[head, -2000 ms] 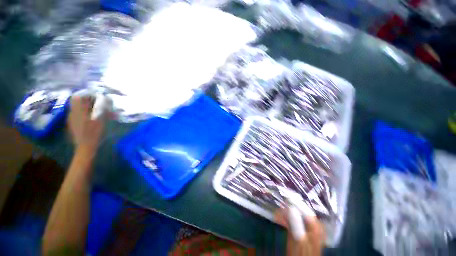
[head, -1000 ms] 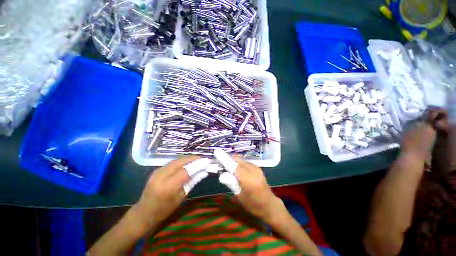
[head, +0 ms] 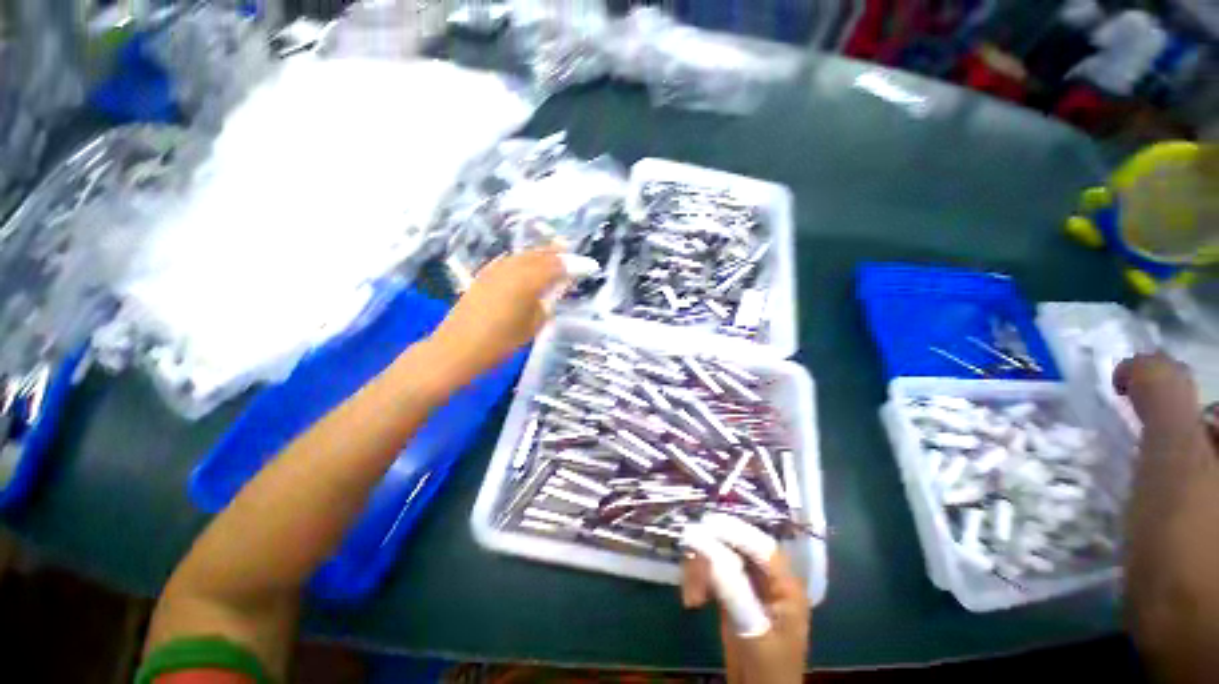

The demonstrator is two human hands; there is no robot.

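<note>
A white tray [head: 491, 524] in front of me holds a heap of slim silver metal tubes with thin rods [head: 642, 434]. A farther white tray [head: 783, 254] holds shorter metal sleeves [head: 695, 247]. My left hand [head: 515, 301], with white finger cots, is over the farther tray's left edge, beside a clear bag of parts [head: 535, 201]. Its fingertips are blurred, and I cannot tell whether they hold anything. My right hand [head: 749, 588], also with white cots, is at the near tray's front edge, fingers over the tubes. I cannot tell whether it grips one.
A blue tray [head: 361, 535] lies left, under my left forearm, beside a large white plastic sheet [head: 321, 187]. At right are another blue tray [head: 936, 321] with thin rods, a tray of white-bodied parts [head: 936, 561], another person's arm [head: 1163, 521] and a yellow-and-blue fan [head: 1170, 207].
My hands have parted from together at the near tray's front edge. My left hand has reached forward to the farther tray; my right hand is at the tray's front right. The view has shifted.
</note>
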